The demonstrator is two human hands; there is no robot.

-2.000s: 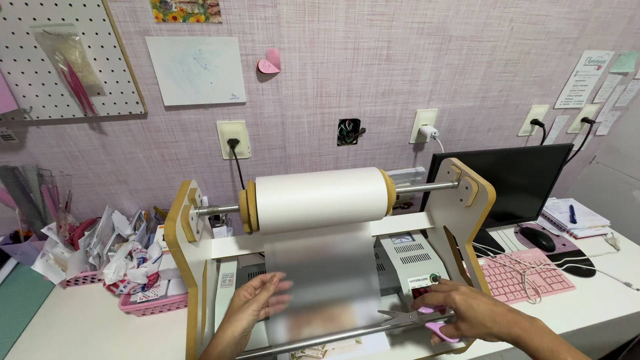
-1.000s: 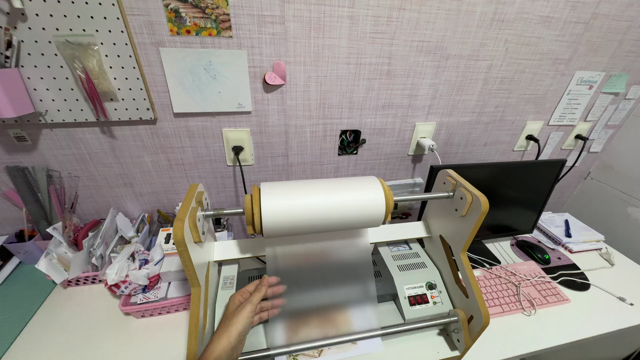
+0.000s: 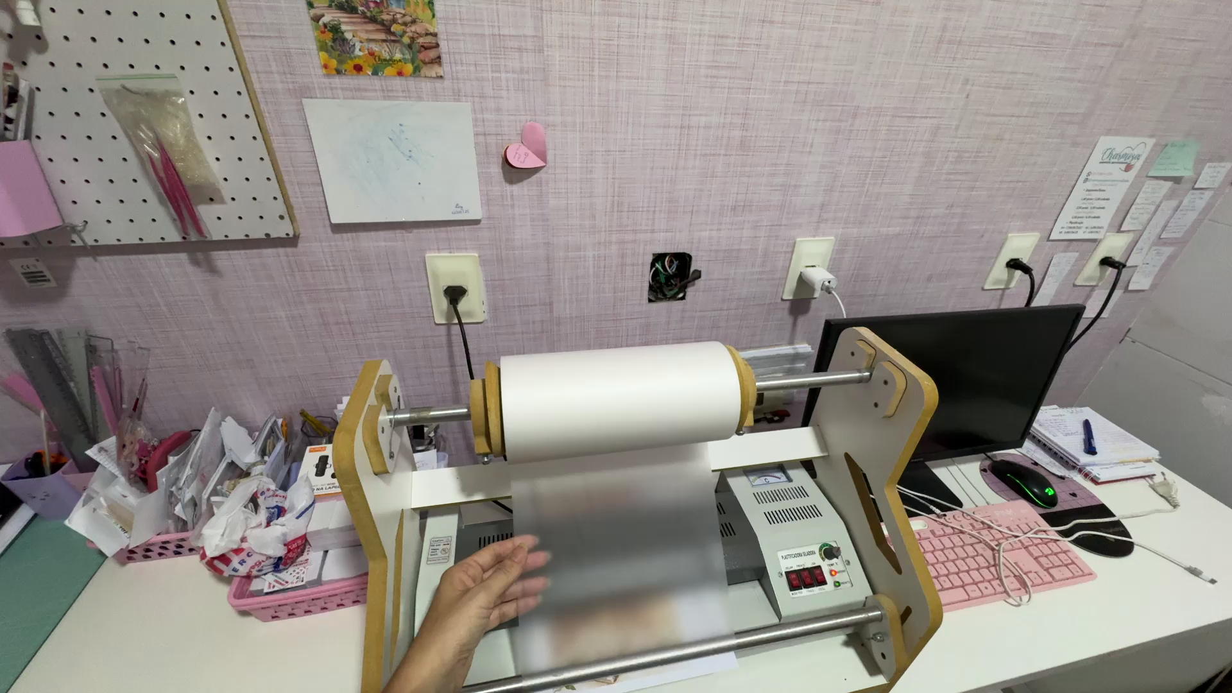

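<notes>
A roll of white film (image 3: 621, 399) sits on a metal rod between the two board side panels of a stand. From it a translucent sheet (image 3: 616, 539) hangs down over a grey laminator (image 3: 794, 549) and reaches the lower metal rod (image 3: 770, 635). My left hand (image 3: 491, 587) is at the left edge of this sheet, fingers slightly spread, holding nothing; whether the fingertips touch the film cannot be told. Below the film lies a printed sheet, blurred through it, its edge showing at the lower rod. My right hand is out of view.
Pink baskets (image 3: 303, 599) full of papers and packets stand left of the stand. On the right are a black monitor (image 3: 972, 385), a pink keyboard (image 3: 1006, 553) with a white cable across it, a mouse (image 3: 1025, 483) and notebooks (image 3: 1097, 443). A pegboard (image 3: 231, 125) hangs on the wall.
Two seconds ago my right hand held pink-handled scissors near the laminator's control panel; hand and scissors have since left the view. My left hand stays by the film's left edge.
</notes>
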